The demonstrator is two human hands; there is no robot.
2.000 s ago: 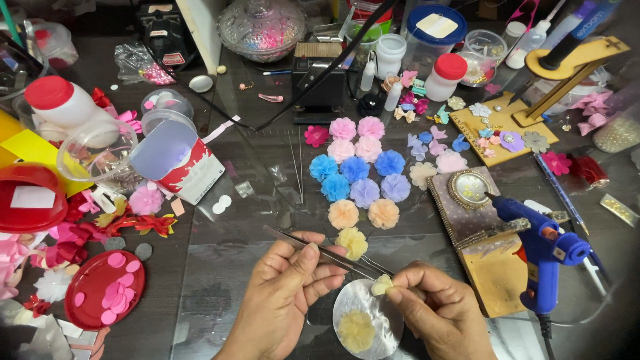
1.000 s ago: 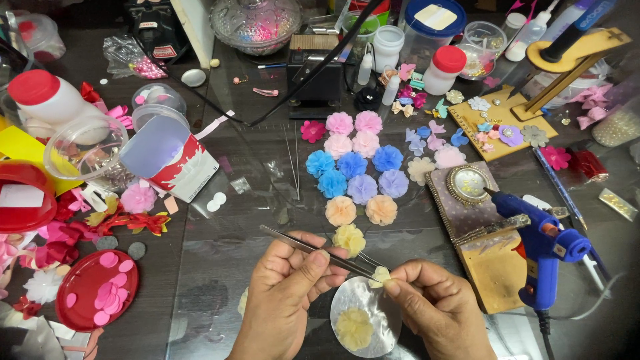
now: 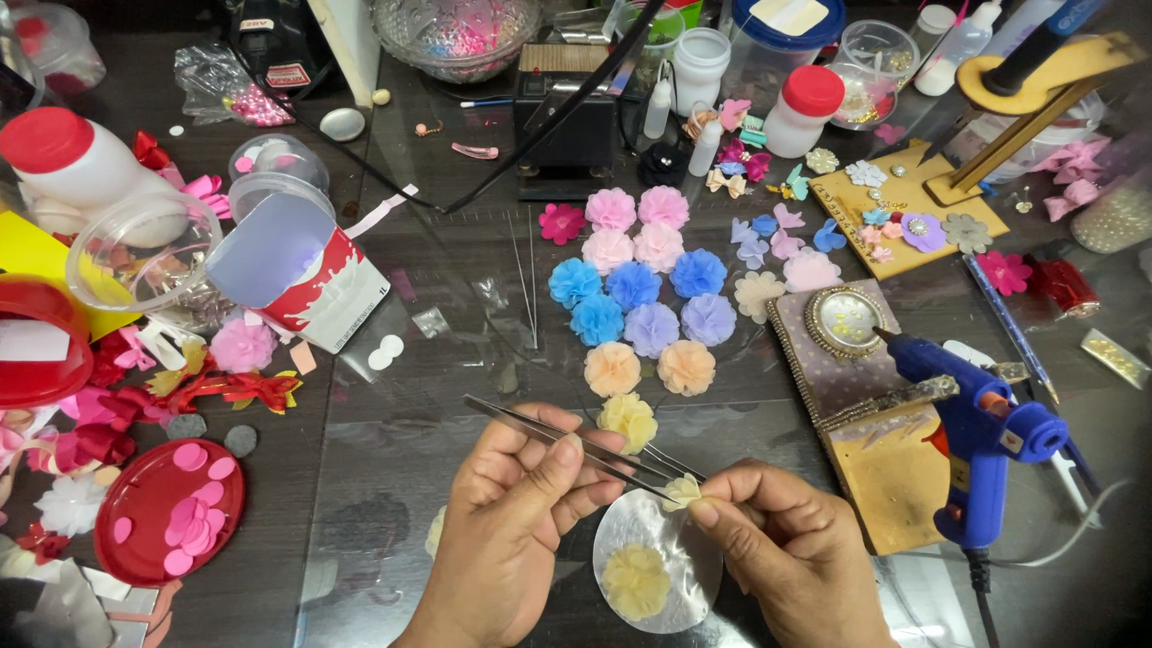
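Observation:
My left hand (image 3: 526, 504) grips metal tweezers (image 3: 576, 443), whose tips point right toward a small pale yellow fabric petal piece (image 3: 682, 492). My right hand (image 3: 783, 540) pinches that piece between thumb and forefinger at the tweezer tips. Below, a clear round disc (image 3: 688, 589) lies on the dark table with a pale yellow fabric flower (image 3: 635, 581) on it. Just above the hands is a finished-looking yellow fabric flower (image 3: 627, 422), partly behind my left fingers. A pale yellow piece (image 3: 436, 533) is mostly hidden behind my left hand.
Rows of pink, blue, lilac and peach fabric flowers (image 3: 633, 284) lie beyond my hands. A blue hot glue gun (image 3: 976, 432) rests at right on a decorated stand (image 3: 864, 450). At left are a red lid with pink discs (image 3: 135, 549), an opened carton (image 3: 315, 288) and ribbon scraps.
The small yellow piece at the tweezer tips has turned and now shows its ruffled petals more openly. Both hands stay in nearly the same place.

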